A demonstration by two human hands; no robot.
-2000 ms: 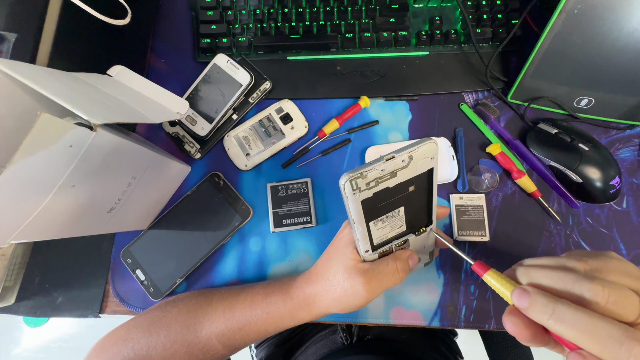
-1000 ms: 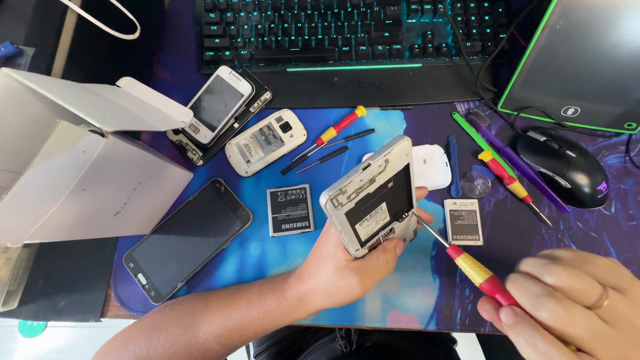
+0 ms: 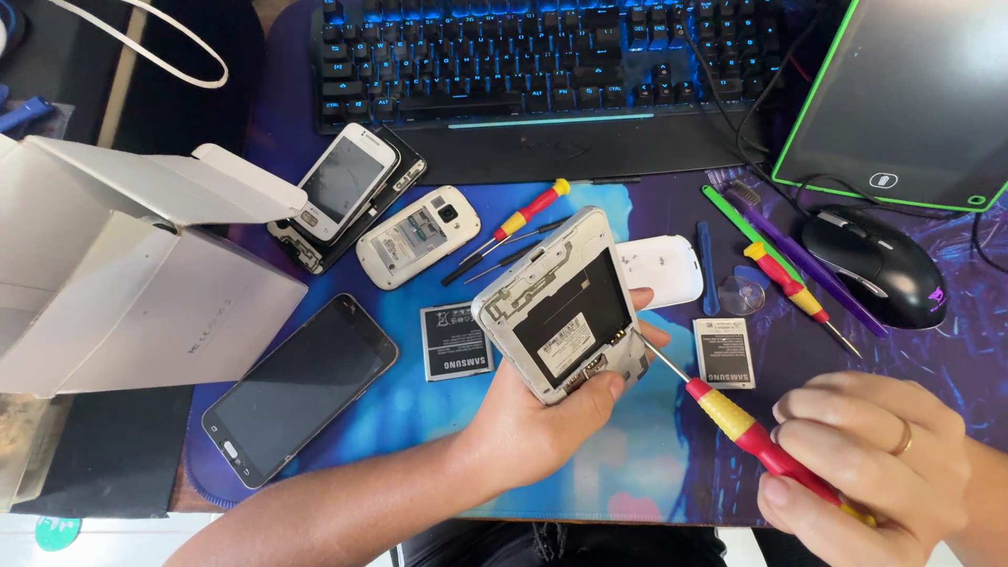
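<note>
My left hand (image 3: 543, 425) holds an opened smartphone (image 3: 516, 287) tilted, its back off and the black, empty battery bay facing up. My right hand (image 3: 874, 457) grips a red and yellow screwdriver (image 3: 728, 417), whose tip meets the phone's inner frame beside the battery bay. Left of the held phone lies a Samsung battery (image 3: 457, 341); a smaller battery (image 3: 724, 353) is at the right. A white back cover (image 3: 660, 270) lies partly behind the phone. Another red and yellow screwdriver (image 3: 530, 211) rests above, among thin dark screwdrivers (image 3: 504, 262).
An open white box (image 3: 150, 299) stands at the left, near a dark smartphone (image 3: 301, 390). More phones (image 3: 417, 236) lie behind. At the back is a lit keyboard (image 3: 488, 63). A mouse (image 3: 874, 264), a purple brush (image 3: 811, 256), a blue pry tool (image 3: 706, 268) and a green-edged tablet (image 3: 898, 102) occupy the right.
My left hand has tilted the phone further than two seconds ago. The screwdriver's tip stays by the phone while my right hand has shifted its hold. The keyboard lights went from green to blue.
</note>
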